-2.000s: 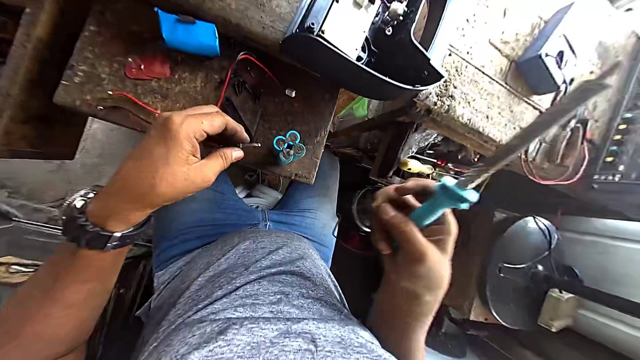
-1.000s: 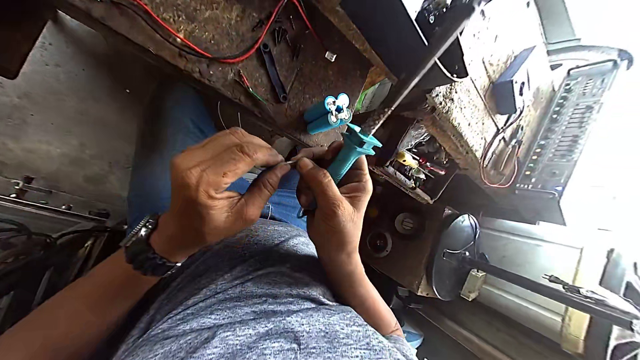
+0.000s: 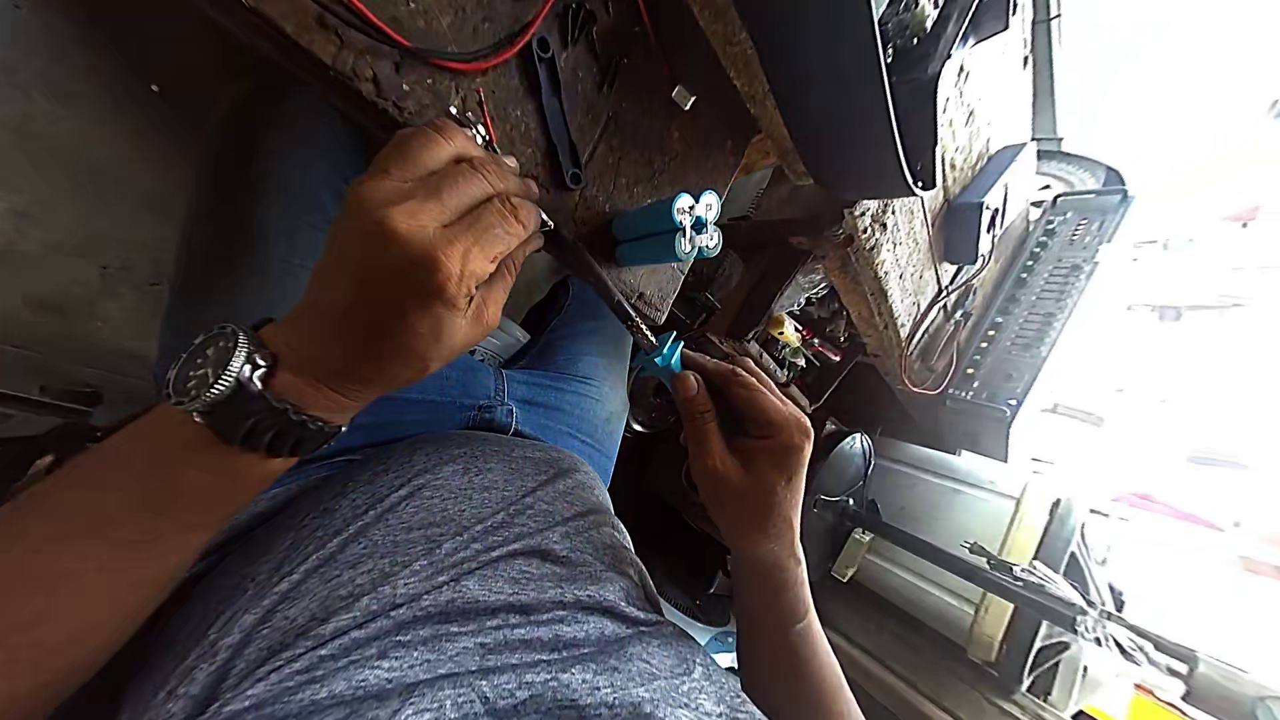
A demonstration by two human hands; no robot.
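Observation:
My right hand (image 3: 745,440) grips the teal handle of a soldering iron (image 3: 660,360); its dark shaft points up and left toward my left fingertips. My left hand (image 3: 430,260) is closed with its fingertips pinching a small, thin silvery piece (image 3: 545,222), mostly hidden by the fingers. The iron's far end lies close to that piece; whether they touch I cannot tell. Beyond the shaft, a pack of blue cylindrical battery cells (image 3: 650,232) rests near the corner of the wooden bench, with metal strips across the cell ends that face right.
On the wooden bench (image 3: 640,150) lie a dark flat bar tool (image 3: 557,110), a red and black cable (image 3: 480,62) and a small white connector (image 3: 683,97). A large black housing (image 3: 830,90) stands at the upper right. Beside it are a dark box (image 3: 985,205) and an audio mixer (image 3: 1040,300).
My right hand has lowered the iron, so its shaft now points toward my left hand instead of up and right. My hands are farther apart than one second ago. The view has shifted.

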